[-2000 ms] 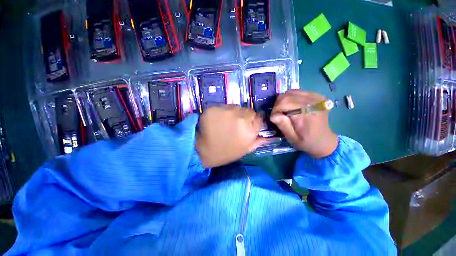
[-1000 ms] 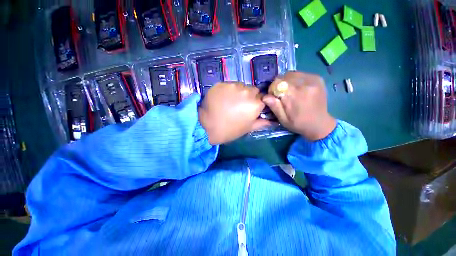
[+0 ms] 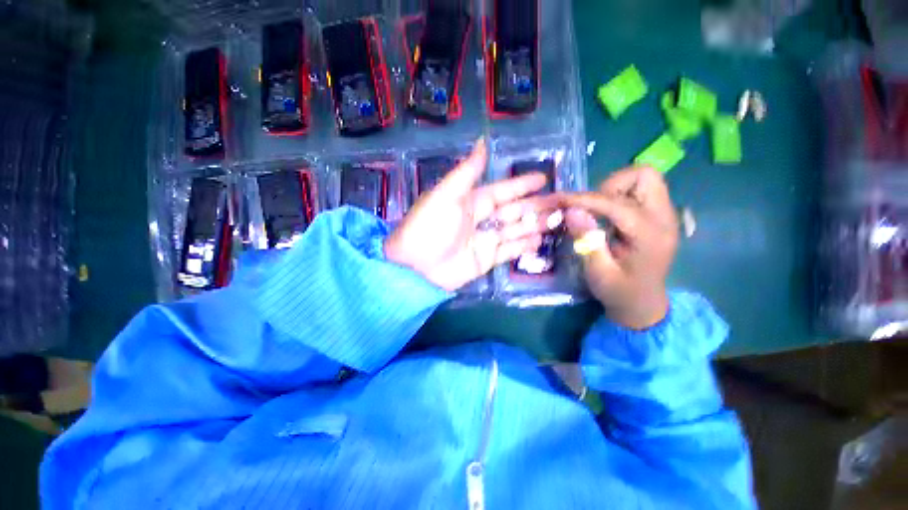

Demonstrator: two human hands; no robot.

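My left hand is palm up with its fingers spread, over the lower right of the clear tray. Small silvery bits lie on its palm and fingers, blurred. My right hand holds a thin hand tool by its yellow end. Its fingertips are at the left hand's fingertips; the tool's tip is not clear. A black phone lies in the lower right pocket, partly hidden by the hands. Other black phones with red edges fill both tray rows.
Several green batteries lie right of the tray, with pale small cylinders beyond them and another beside my right hand. Trays with phones stand at the right edge. A ribbed tray stack is at the left.
My left hand has turned from knuckles up over the lower right phone to palm up with small bits on it. My right hand has lifted off the phone and moved slightly right.
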